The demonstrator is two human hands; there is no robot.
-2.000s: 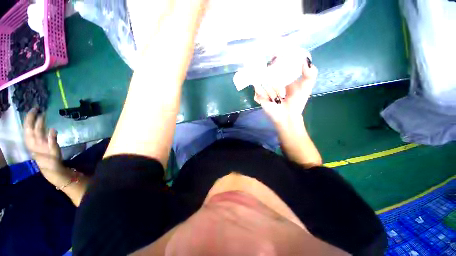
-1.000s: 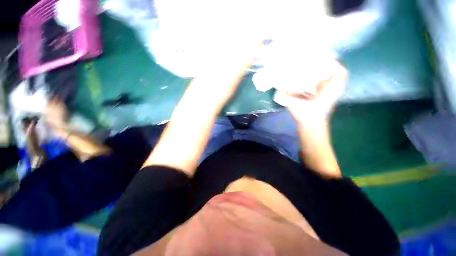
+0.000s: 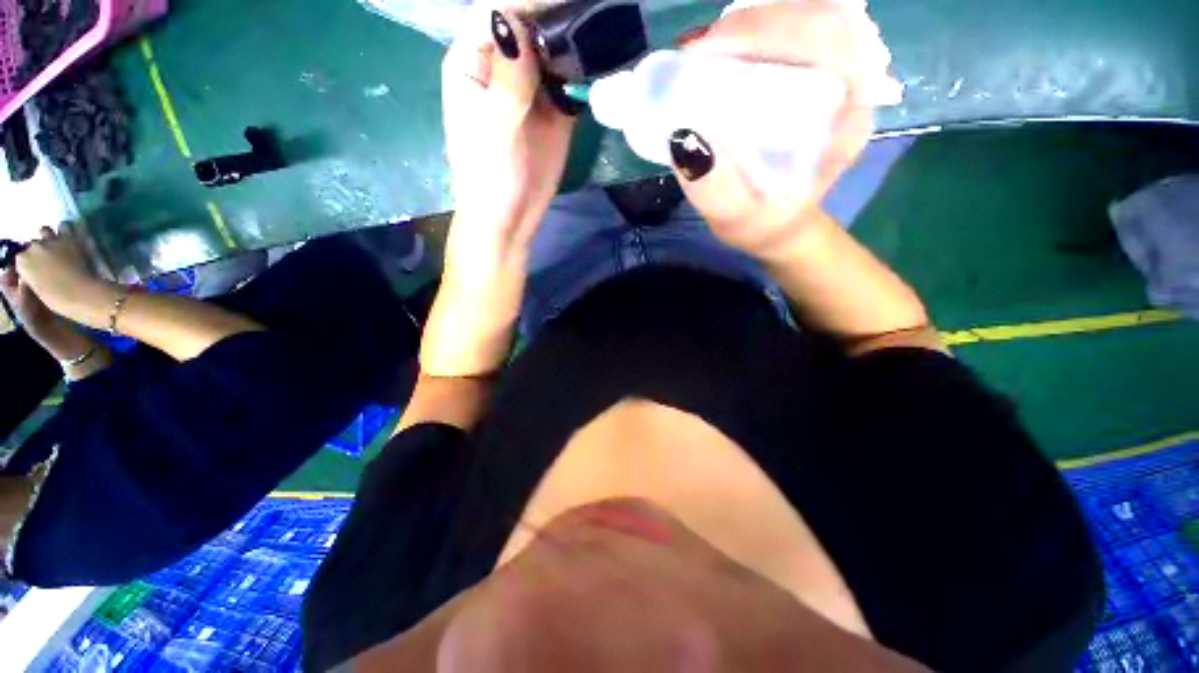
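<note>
My left hand point(image 3: 506, 125) is shut on a glossy black plastic housing point(image 3: 594, 36), held just above the bench near the top middle. My right hand point(image 3: 776, 158) is shut on a translucent white squeeze bottle point(image 3: 664, 99), with a crumpled white cloth point(image 3: 842, 53) in the same grip. The bottle's teal tip point(image 3: 579, 95) points left, close to the lower side of the housing; I cannot tell whether they touch. A single black part with an arm point(image 3: 237, 157) lies on the green bench to the left, near the yellow line.
A pink basket point(image 3: 99, 29) with dark parts is at the top left, beside a heap of small black parts point(image 3: 86, 132). A co-worker in dark clothes point(image 3: 224, 394) is at the left, hands at the bench edge. Clear plastic point(image 3: 441, 16) shows at the top. Grey material point(image 3: 1164, 237) hangs at the right.
My left hand has come back from the white area, now with the black housing. My right hand has brought bottle and cloth beside it. The view has shifted; the co-worker's arms show more.
</note>
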